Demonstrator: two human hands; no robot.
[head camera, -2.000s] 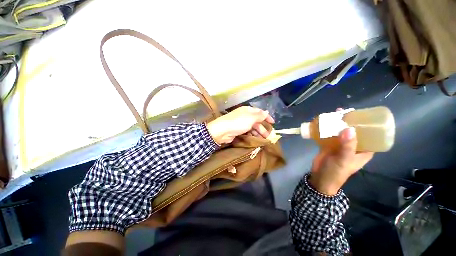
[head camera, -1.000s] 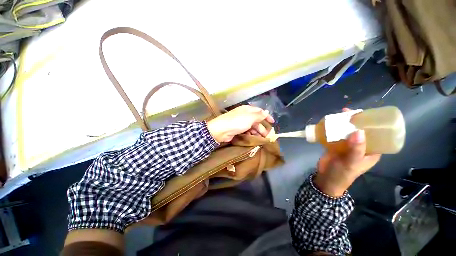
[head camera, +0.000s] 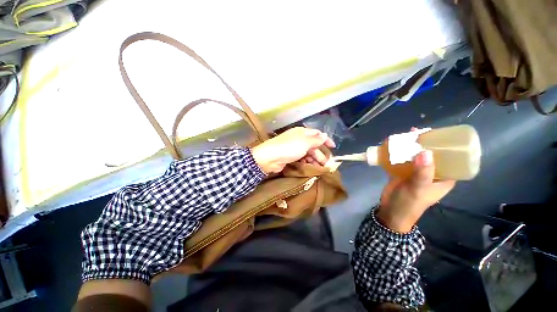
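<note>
A tan-brown handbag (head camera: 244, 228) lies on the dark-aproned lap against the table edge, its zipper (head camera: 244, 218) facing up and its long handles (head camera: 204, 62) lying on the table. My left hand (head camera: 290, 150) pinches the top end corner of the bag. My right hand (head camera: 412, 192) holds a squeeze glue bottle (head camera: 449, 152) with amber liquid and a white label, tilted on its side. Its thin pale nozzle (head camera: 351, 157) points left and its tip is at the pale bit at the bag's corner. Whether the tip touches is hard to tell.
The white-covered table (head camera: 305, 55) has yellow tape edges. Grey bag pieces with yellow edges (head camera: 40, 21) lie at the upper left. Brown bags (head camera: 519, 49) hang at the upper right. A metal-framed stool (head camera: 507, 265) stands at the lower right. Clear plastic (head camera: 333, 125) is beyond the bag's corner.
My right hand and the bottle moved slightly right, then back left towards the bag's corner. My left hand and the bag have hardly moved.
</note>
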